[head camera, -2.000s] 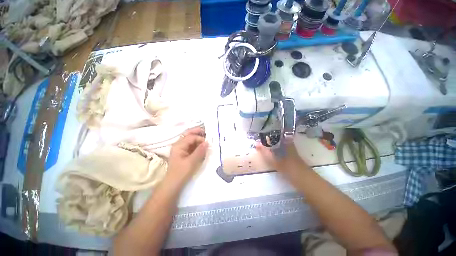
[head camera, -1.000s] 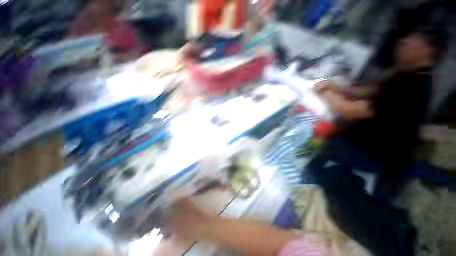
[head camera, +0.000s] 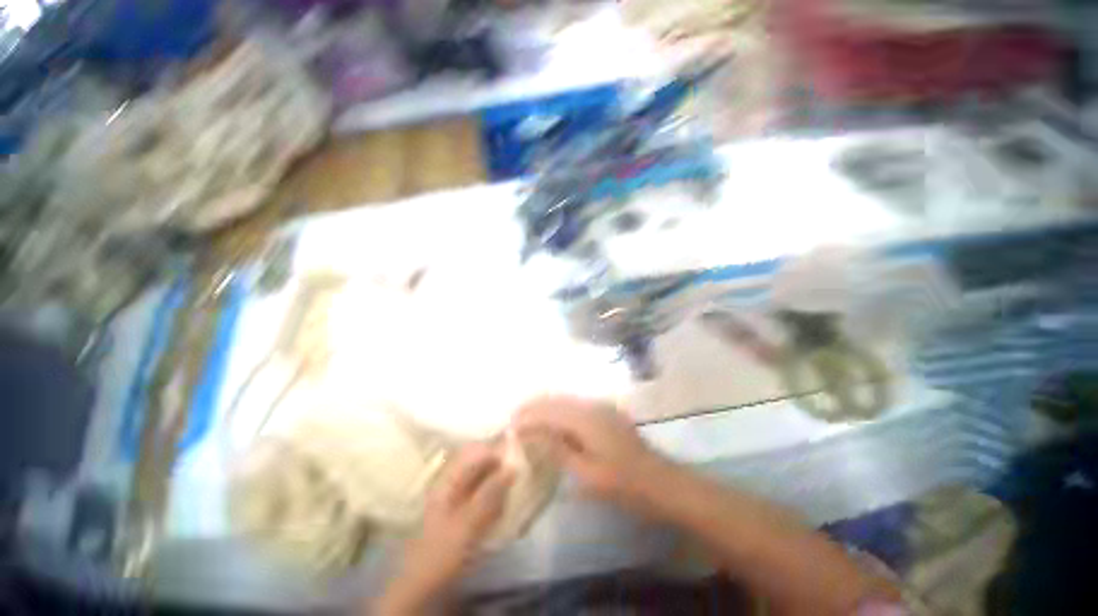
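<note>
A cream garment piece (head camera: 361, 463) lies bunched on the table's front left part, its upper part washed out to white. My left hand (head camera: 467, 493) grips its right-hand edge. My right hand (head camera: 590, 445) pinches the same cloth close beside the left. A small cream fold stands up between the fingers. The white sewing machine (head camera: 674, 247) is behind and to the right of my hands. The view is blurred, so the needle area and any label cannot be made out.
Olive-yellow scissors (head camera: 843, 383) lie right of the machine's needle area. A blue-white cloth (head camera: 969, 385) is at the far right. A cream garment pile (head camera: 241, 132) is at the upper left. Brown tape (head camera: 169, 409) crosses the table's left end. A red container (head camera: 939, 60) is at the back right.
The view swung right, then back to the table. My right hand has left the needle area and joined my left on the cloth, now nearer the table's front edge.
</note>
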